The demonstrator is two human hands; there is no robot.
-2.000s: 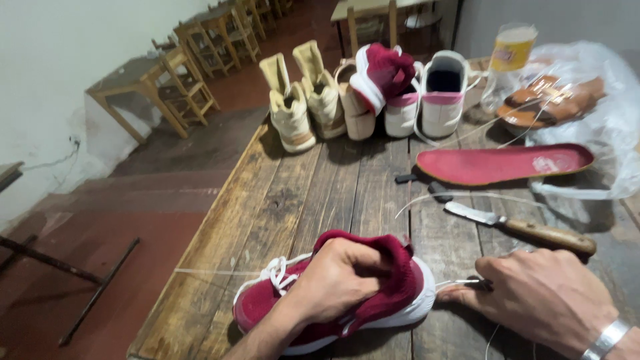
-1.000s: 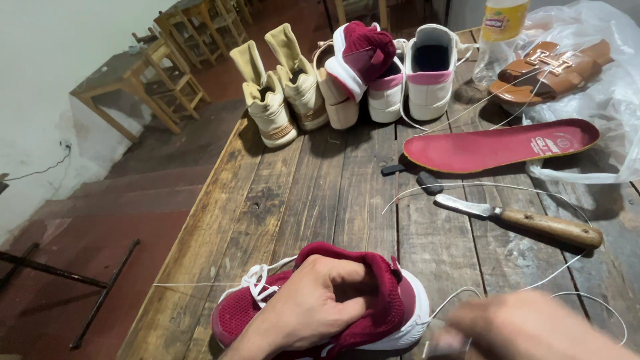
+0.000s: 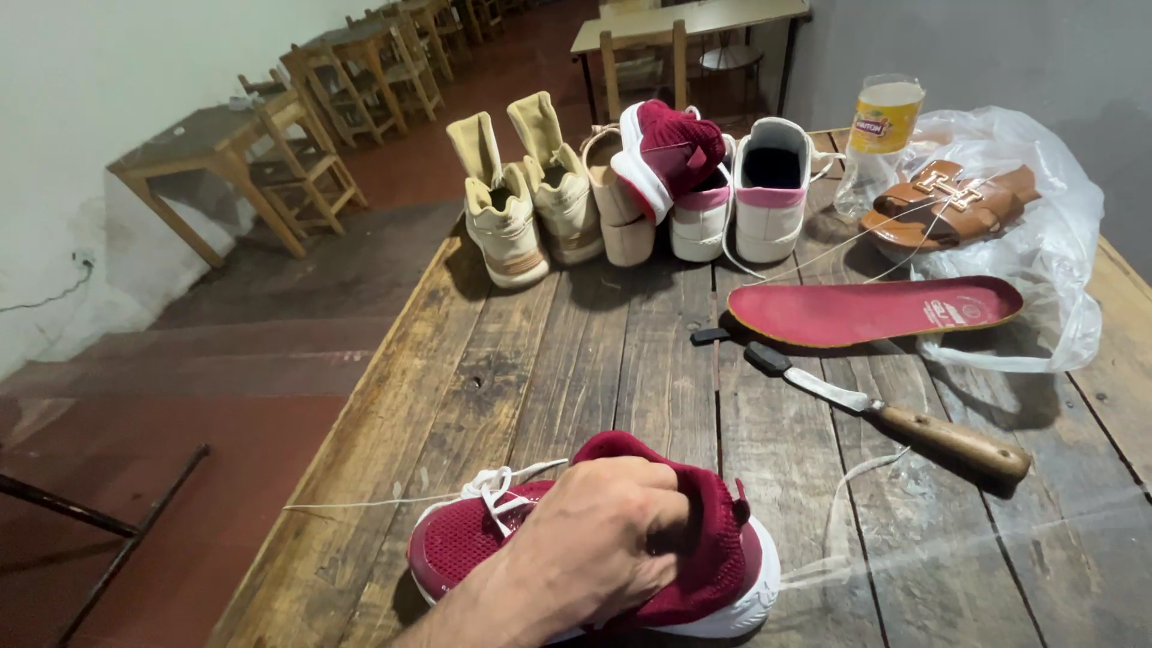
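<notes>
A dark red mesh sneaker [image 3: 459,544] with a white sole lies on its side of the wooden table nearest me, toe to the left. My left hand [image 3: 603,531] reaches over it, with the fingers inside the collar opening; what the fingertips touch is hidden. A pale thread [image 3: 814,571] runs from the heel of the sole toward the right, where it blurs. Another length of thread extends left from the laces [image 3: 493,490]. My right hand is out of view. Farther back lie a wooden-handled knife [image 3: 954,436] and a red insole [image 3: 873,310].
Across the back stand beige high-top shoes [image 3: 508,238], white-and-pink sneakers [image 3: 769,211] and a second red sneaker [image 3: 670,157] on top of other shoes. At the right are a plastic bottle [image 3: 886,117], brown sandals [image 3: 963,211] and a clear plastic bag [image 3: 1062,261].
My right hand, near the sneaker's heel in the earlier frames, has left the view on the right side. My left hand stays in the sneaker's opening. The thread right of the heel has shifted.
</notes>
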